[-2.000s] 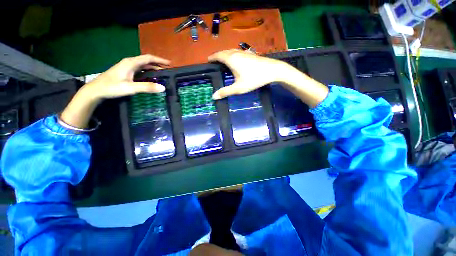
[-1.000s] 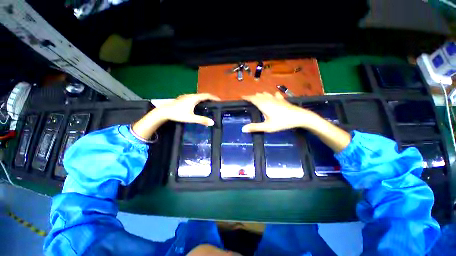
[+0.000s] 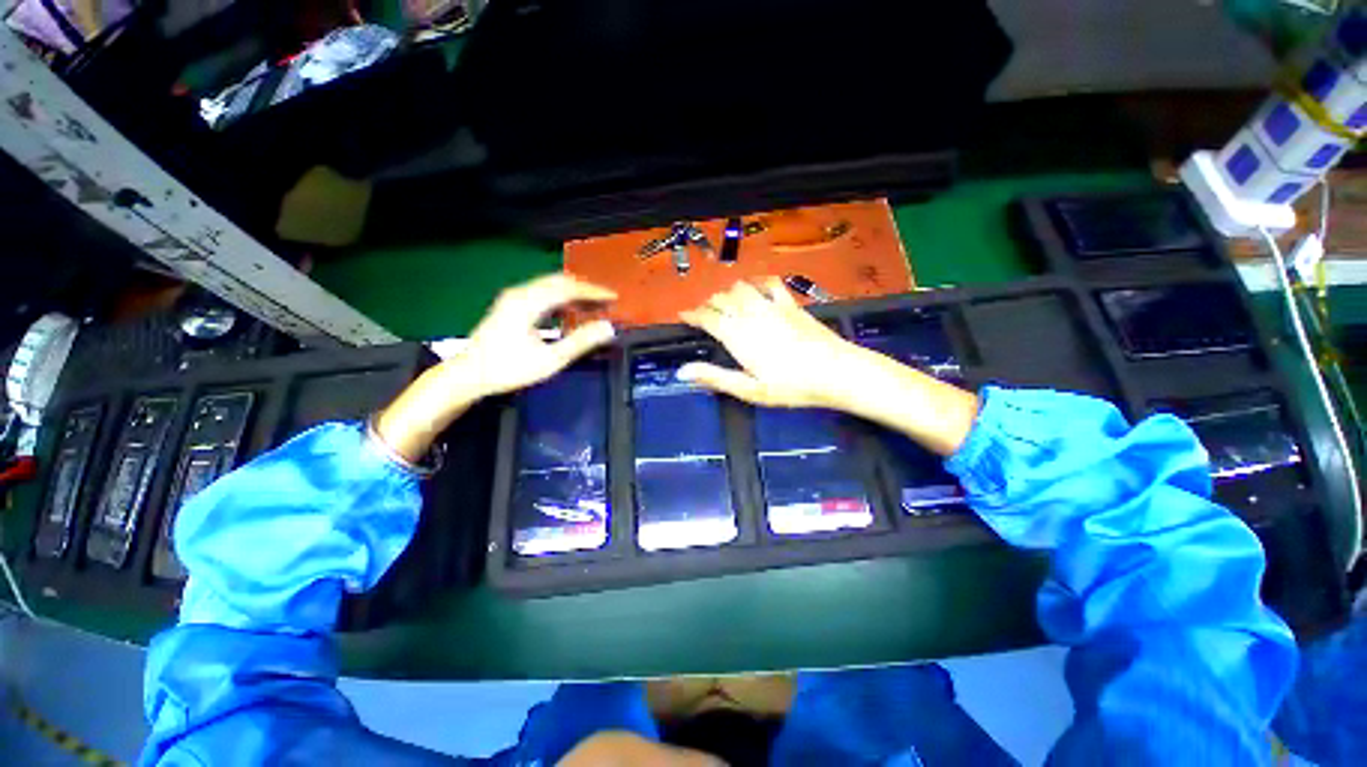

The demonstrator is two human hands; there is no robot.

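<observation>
A black foam tray (image 3: 690, 567) lies in front of me with smartphones in its pockets. The leftmost phone (image 3: 562, 465), the second phone (image 3: 684, 465) and the third phone (image 3: 810, 477) lie screen up, lower ends bright; the first and third show red marks. My left hand (image 3: 517, 342) is over the top end of the leftmost phone, fingers curved and thumb apart, with nothing visible in it. My right hand (image 3: 772, 348) is over the top ends of the second and third phones, fingers spread, holding nothing visible. Whether the fingertips touch the phones cannot be told.
An orange mat (image 3: 600, 258) behind the tray bears small metal connectors (image 3: 682, 247). Open-back phones (image 3: 138, 462) lie in a tray at left. More phones (image 3: 1177, 319) lie in a tray at right. A tower power strip (image 3: 1274, 158) with a white cable stands at back right.
The view has swung left and up since the first frame. The green patterns on the left two screens are gone. Red marks moved from the second phone to the first and third. Both hands stay over the top ends.
</observation>
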